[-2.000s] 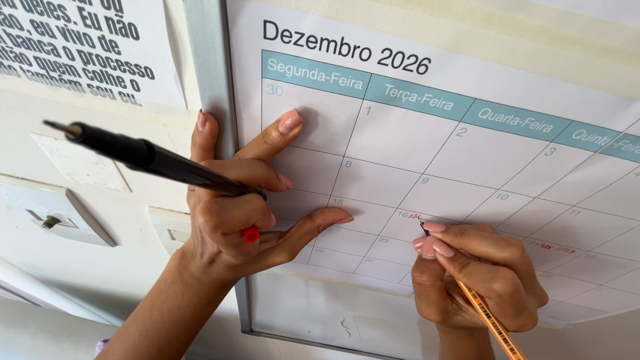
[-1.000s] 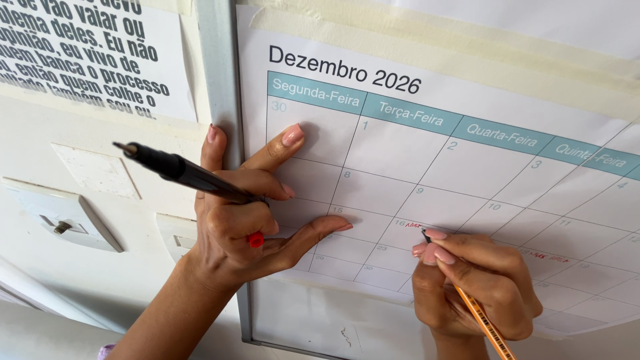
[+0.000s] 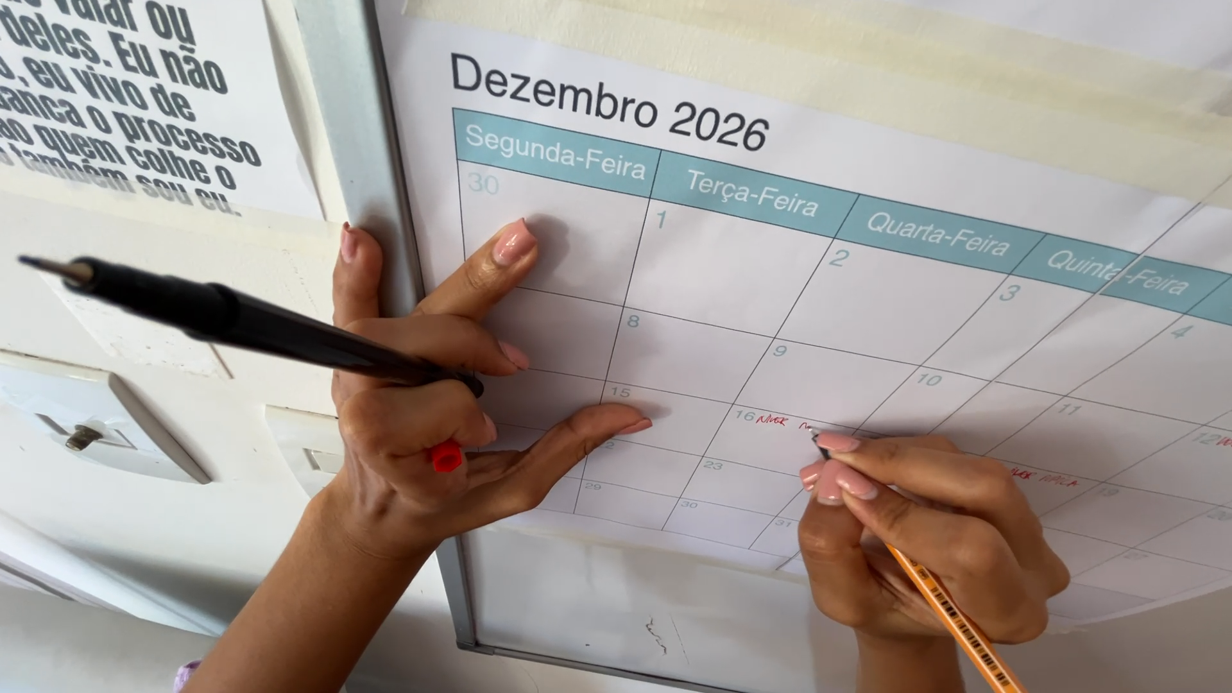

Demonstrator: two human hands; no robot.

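A paper wall calendar page, headed December 2026 in Portuguese, is fixed over a metal-framed whiteboard. My left hand presses on its left side with fingertips and thumb, gripping a black pen that points up and left. A red pen cap shows between the fingers of that hand. My right hand holds an orange-barrelled pen, its tip at the paper in the square for the 16th. Small red handwriting runs left of the tip. More red writing stands in squares further right.
The whiteboard's metal frame runs beside my left hand. Left of it are a printed paper sheet, a wall plate with a small metal knob and a second wall plate, partly behind my left wrist.
The red writing in the square for the 16th has grown longer, and my right hand has shifted slightly right along it. My left hand stays in place on the calendar.
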